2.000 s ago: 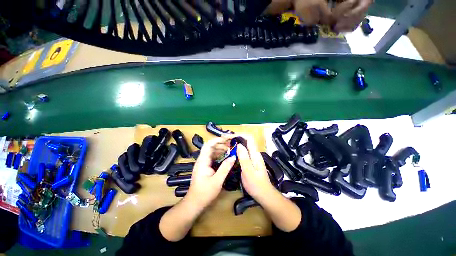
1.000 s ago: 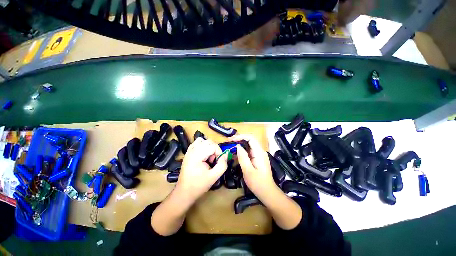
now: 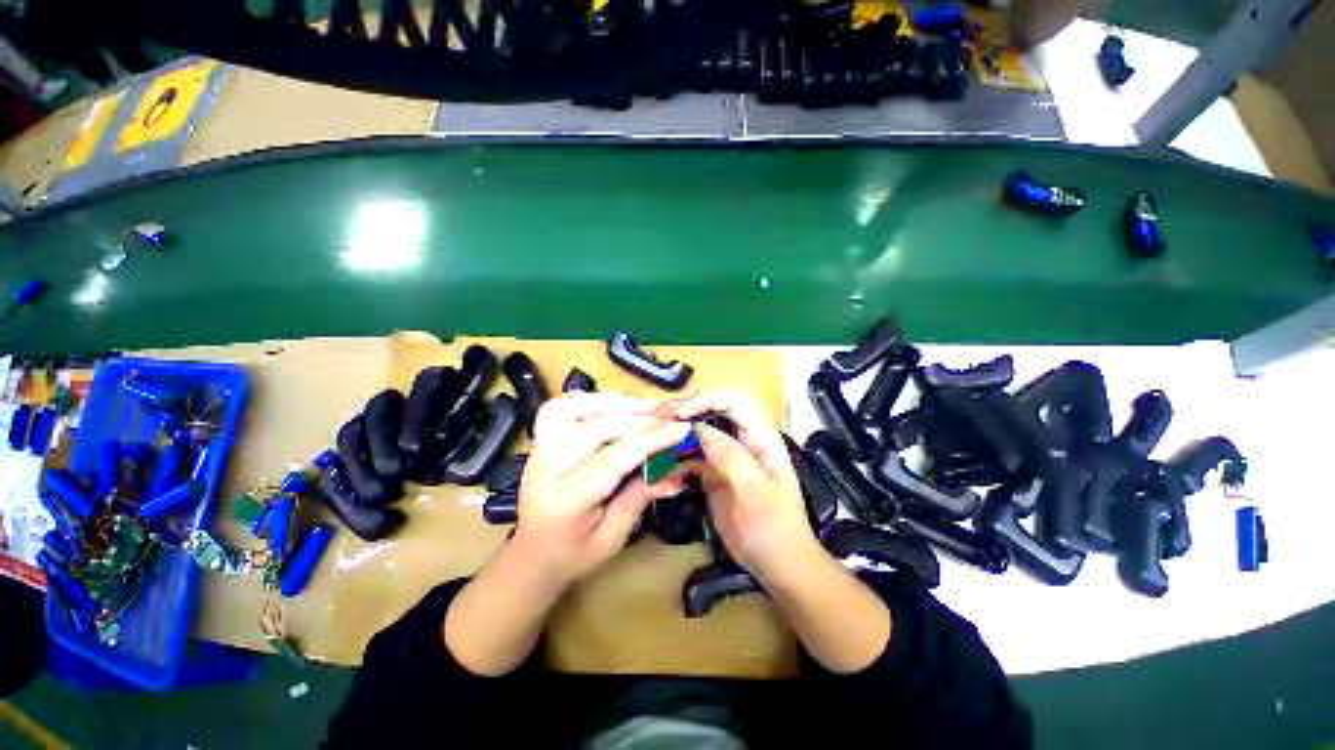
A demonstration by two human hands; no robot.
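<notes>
My left hand [image 3: 583, 476] and my right hand [image 3: 750, 484] meet over the middle of the bench. Between them they hold a blue battery cell [image 3: 691, 440] with a green circuit board [image 3: 662, 465] at the left fingers. A black housing seems to be in my right fingers, mostly hidden by them. More black plastic housings [image 3: 428, 415] are heaped left of my hands, and a larger heap lies to the right [image 3: 1076, 484]. One housing [image 3: 649, 361] lies open just beyond my hands.
A blue parts bin [image 3: 176, 608] with batteries and boards stands at left, loose assemblies [image 3: 305, 560] beside it. A green conveyor belt [image 3: 586, 249] runs beyond the bench, carrying several assemblies. A large black slatted fan [image 3: 439, 52] is at the top. A grey post [image 3: 1230, 66] stands at upper right.
The green board has come into view between my fingers, and my left hand has shifted and turned over it. Assemblies on the belt have moved right. The fan sits higher in view.
</notes>
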